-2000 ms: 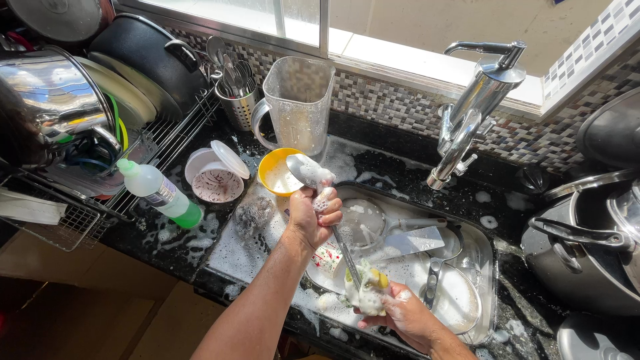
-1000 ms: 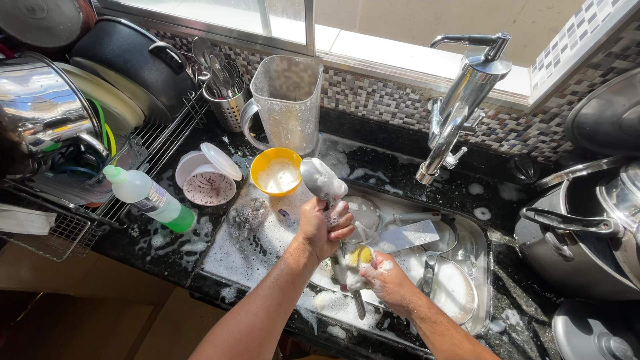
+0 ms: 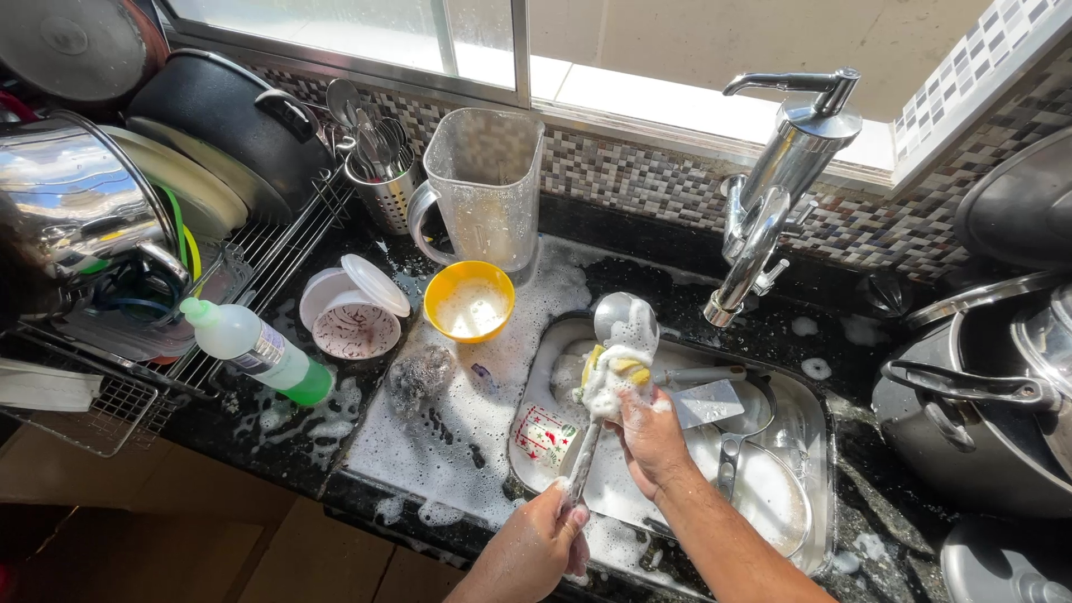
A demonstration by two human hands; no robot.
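Observation:
My left hand (image 3: 544,536) grips the lower end of the handle of a metal ladle (image 3: 626,322), whose bowl points up and away from me. Wrapped around the handle just below the bowl is a foamy yellow sponge (image 3: 624,368), held in my right hand (image 3: 653,435). Under them the steel sink (image 3: 825,469) holds a patterned cup (image 3: 544,434), a strainer or pan with a metal handle (image 3: 729,465) and other soapy dishes. A yellow bowl (image 3: 469,301) with suds stands left of the sink, near a dark scouring pad (image 3: 420,377).
A chrome faucet (image 3: 758,218) rises behind the sink. To the left are a clear pitcher (image 3: 486,188), white plastic tubs (image 3: 356,310), a green soap bottle (image 3: 260,352), a cutlery holder (image 3: 383,193) and a loaded dish rack (image 3: 276,243). Large pots (image 3: 963,435) stand at the right.
My left hand has moved down from near the ladle's bowl to the lower end of its handle. My right hand and the sponge have moved up close to the bowl.

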